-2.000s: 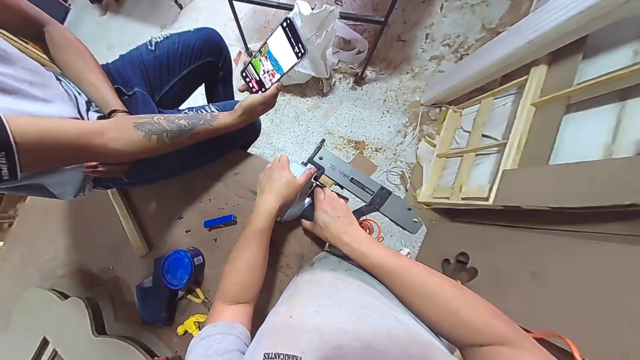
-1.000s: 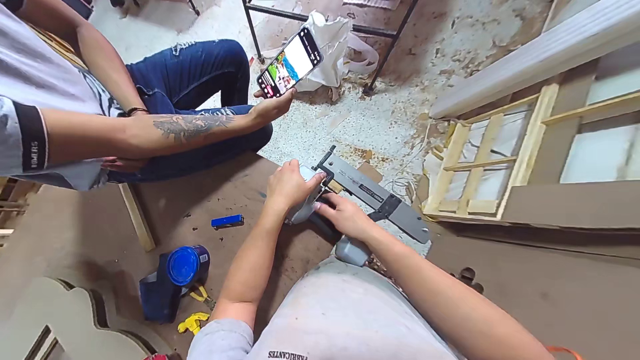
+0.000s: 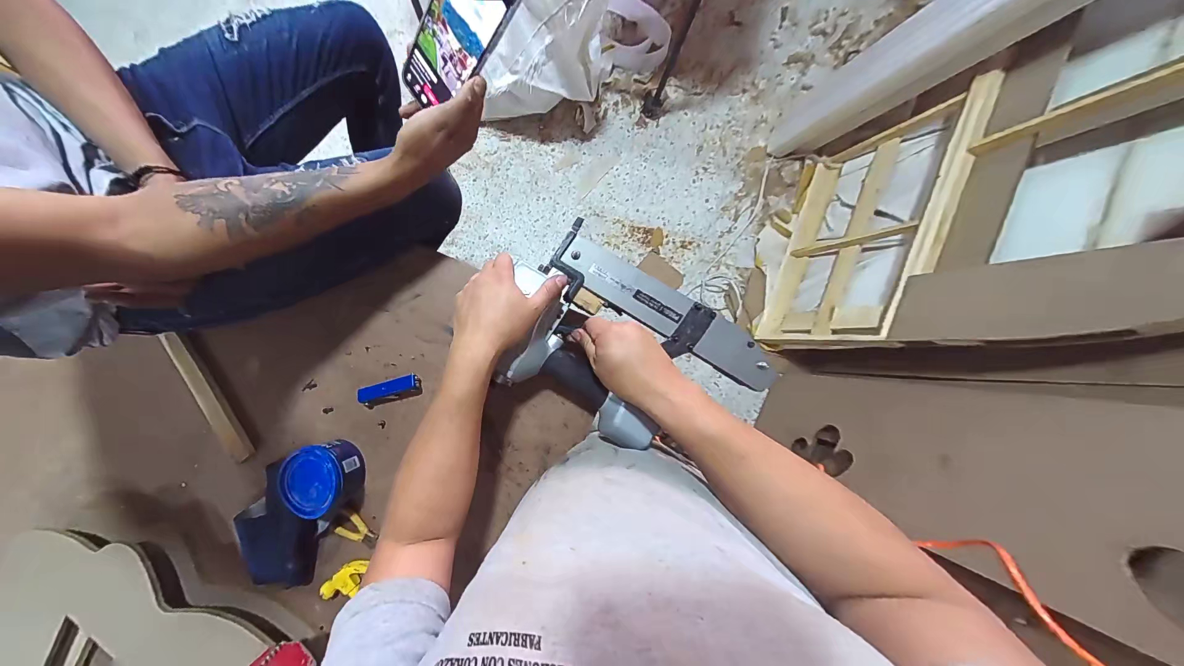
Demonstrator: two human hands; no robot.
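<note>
A grey and black pneumatic nail gun (image 3: 629,425) lies across the front of my body, its long magazine pointing to the right. My left hand (image 3: 504,310) wraps around the silver head of the tool, the thumb near its black nose part. Beside the black handle, my right hand (image 3: 629,365) has thumb and fingertips pinched together close to the trigger area; whether they hold something small cannot be made out. On the brown board to the left lies a small blue block-like strip (image 3: 389,389) among dark crumbs.
At the upper left a seated person's tattooed forearm (image 3: 268,199) holds a phone (image 3: 453,46). A blue-lidded container (image 3: 311,481), yellow-handled pliers (image 3: 355,528) and a yellow object (image 3: 344,580) stand lower left. Wooden frames (image 3: 953,203) are at right, an orange hose (image 3: 1008,564) lower right.
My right hand has shifted from across the tool's handle to beside its trigger area, uncovering the grey handle end. My left hand stays on the tool's head.
</note>
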